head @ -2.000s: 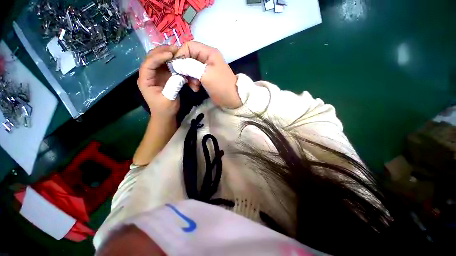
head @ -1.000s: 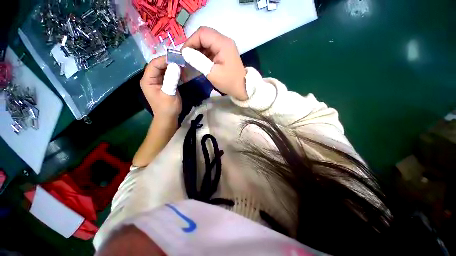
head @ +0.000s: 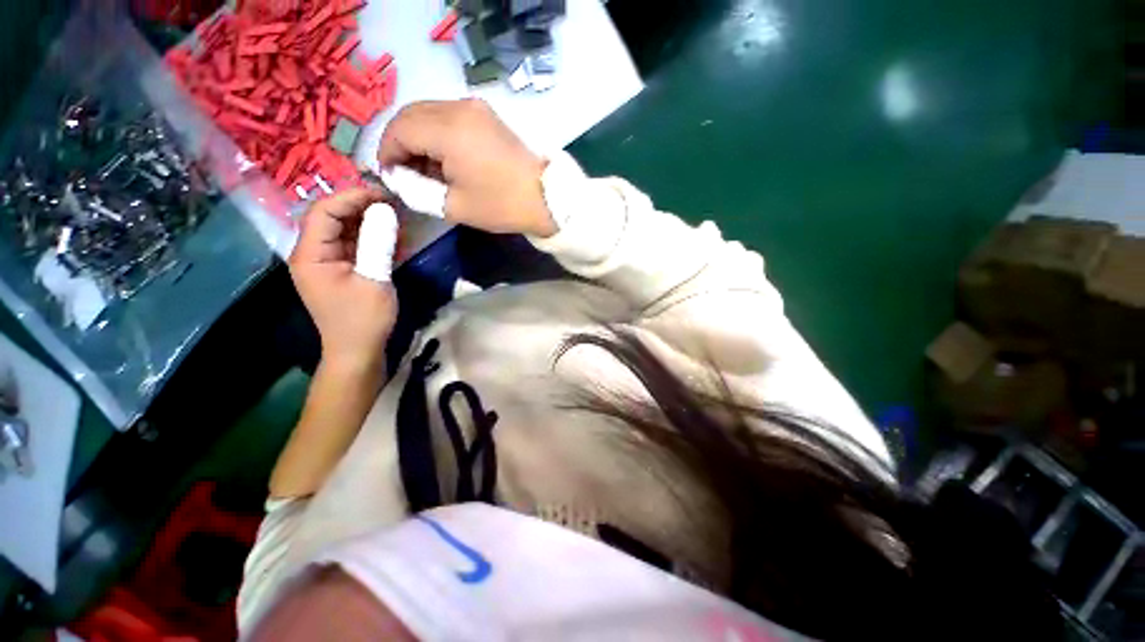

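Note:
My left hand and my right hand are close together at the near edge of the red tab heap, fingertips nearly meeting. Both thumbs wear white wraps. My left thumb and curled fingers are pinched around a small piece, mostly hidden and too small to make out clearly. My right thumb and fingers are bent close beside it; whether they grip anything cannot be told. A grey-green tab lies on the red heap. Silver metal pieces lie on clear plastic at the left.
The white board carries the red heap and a pile of dark tabs. Another white sheet with silver pieces is at the far left. A red stool is below left. Cardboard boxes and a metal frame stand at right.
The view has turned right, showing more dark tabs and boxes. The silver piece clearly seen between my hands a second ago is now mostly hidden. My right fingers have curled in more.

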